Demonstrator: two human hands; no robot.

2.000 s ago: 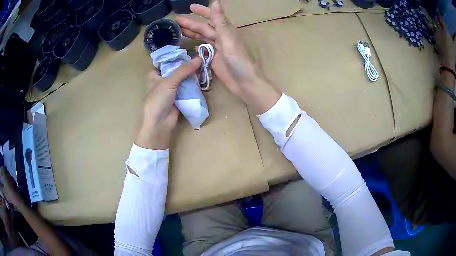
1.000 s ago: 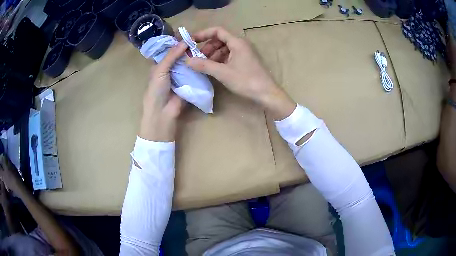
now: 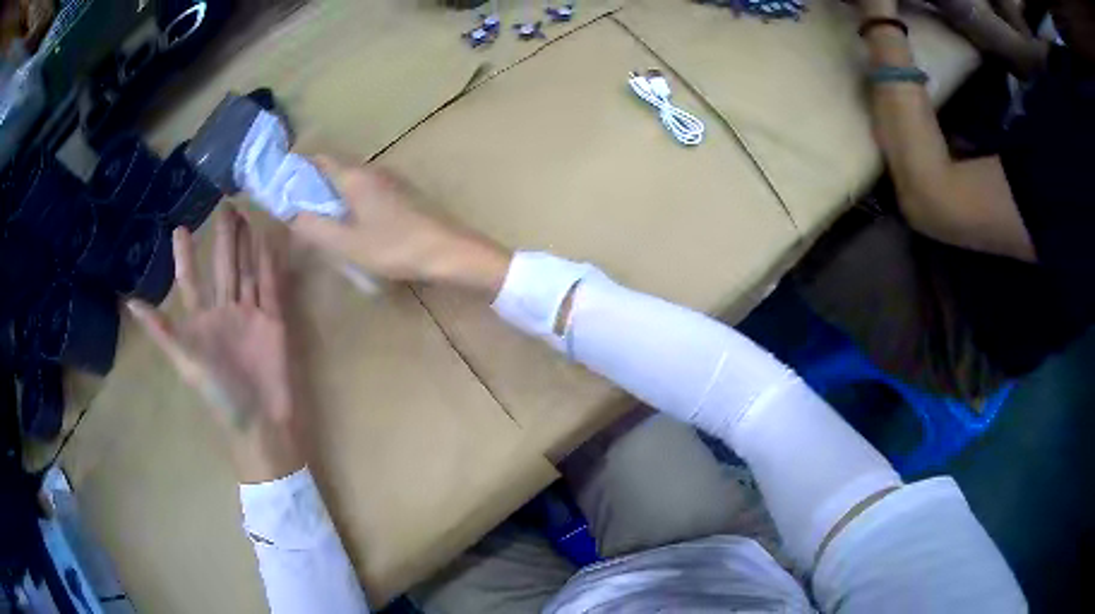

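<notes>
My right hand is closed around the white-wrapped handle of a mini fan. The dark fan head points to the upper left and is blurred. A small white end shows below my right hand, too blurred to tell whether it is the cable or the sleeve. My left hand is spread, palm up and empty, just below the fan. A coiled white USB cable lies on the brown paper to the right.
Dark fan head housings are stacked at the left. Small star-like parts lie at the far edge. A retail box is cut off at the lower left. A co-worker's arm rests at the right. A blue stool stands below.
The view has turned toward the right. My left hand has let go of the fan and opened. My right hand has taken the wrapped handle; the cable bundle it handled is no longer clearly visible.
</notes>
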